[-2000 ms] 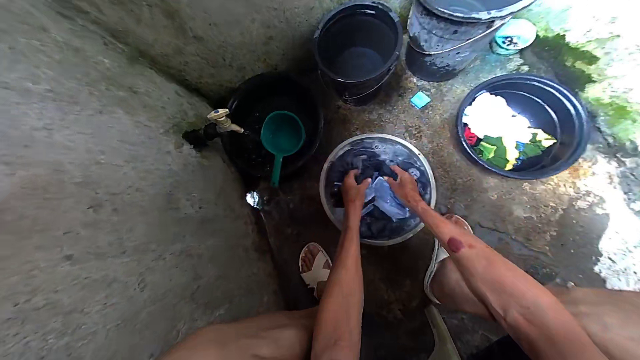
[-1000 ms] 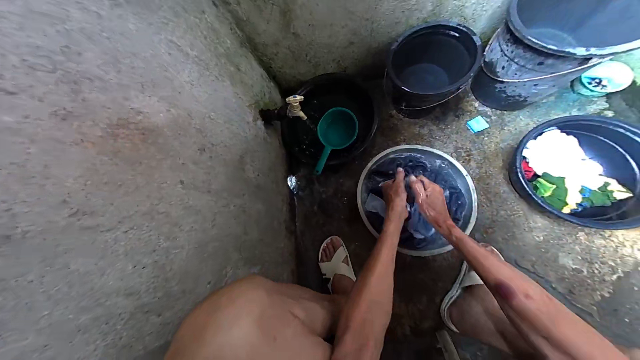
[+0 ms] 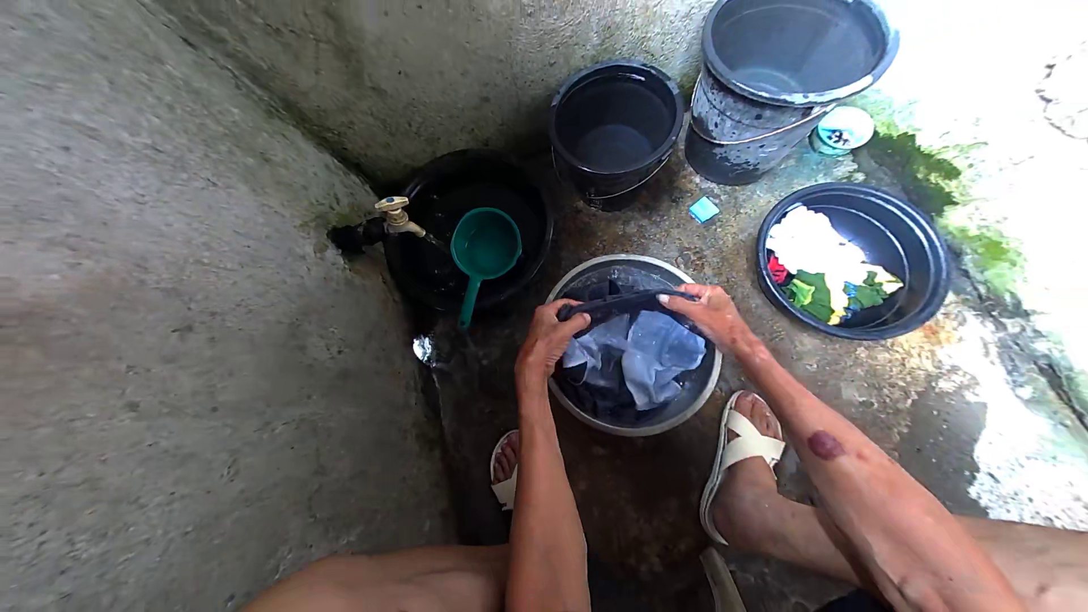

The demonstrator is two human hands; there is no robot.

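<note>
A round grey-rimmed basin (image 3: 712, 374) stands on the floor between my feet, holding wet dark cloth and water. My left hand (image 3: 551, 340) grips one end of a dark garment's edge (image 3: 625, 304) at the basin's left side. The other end of that edge is in my right hand (image 3: 710, 316), so it is stretched between the two hands over the basin. Pale bluish-white cloth (image 3: 659, 357) hangs or lies just below it, inside the basin. How far the dark garment reaches into the water is hidden.
A brass tap (image 3: 398, 217) juts from the concrete wall over a black tub (image 3: 535, 255) with a green dipper (image 3: 485, 244). Behind the basin are a black bucket (image 3: 616, 136), a taller bucket (image 3: 752, 140) and a blue packet (image 3: 704, 210). A black tub (image 3: 931, 297) holds colourful clothes at right.
My hands were close together on cloth in the basin; now they are apart, with the dark garment's edge stretched between them. More pale cloth shows.
</note>
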